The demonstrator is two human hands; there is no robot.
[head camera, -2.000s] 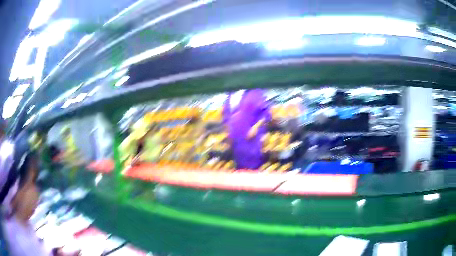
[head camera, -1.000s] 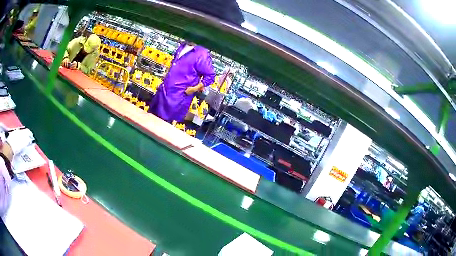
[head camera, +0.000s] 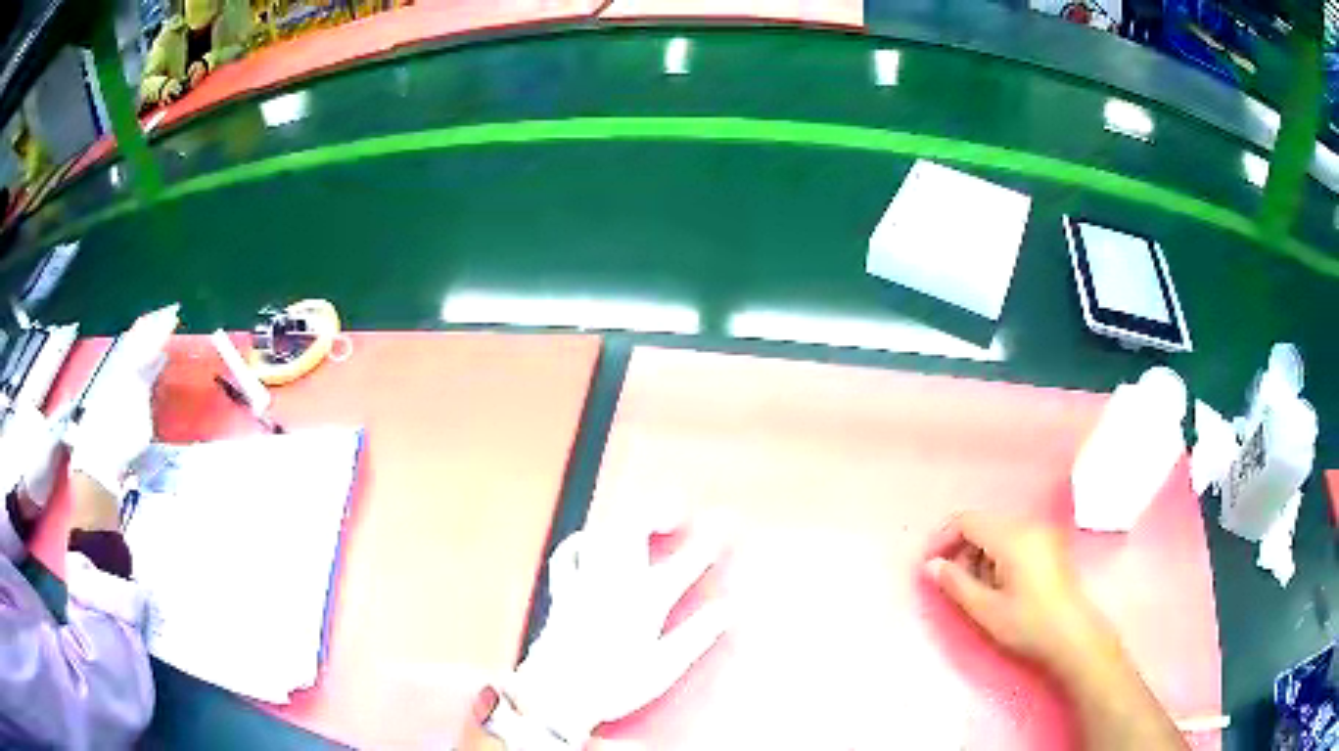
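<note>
My left hand [head camera: 624, 616], in a white glove, rests on the pink mat [head camera: 822, 426] with its fingers apart and nothing visible in it. My right hand [head camera: 1021, 594] is bare, low over the mat's right part. Its fingers are curled inward, and whether they hold anything small cannot be told. The mat between the hands is washed out by glare. A white box [head camera: 952, 235] lies on the green surface beyond the mat. To its right lies a tablet-like device [head camera: 1128, 282] with a black bezel and pale screen, face up in a shallow white tray.
A white bottle [head camera: 1128, 452] stands on the mat's right side; a second bottle [head camera: 1270, 452] stands beside crumpled wipes. At left are a yellow tape roll [head camera: 294, 341], a pen [head camera: 247, 402] and papers [head camera: 242, 565]. A neighbour's gloved hand [head camera: 121, 404] holds a thin object.
The view has turned down from the hall and shelves to the bench. Both my hands, the bottles and the device are now in view. The neighbour's gloved hand is raised at the left.
</note>
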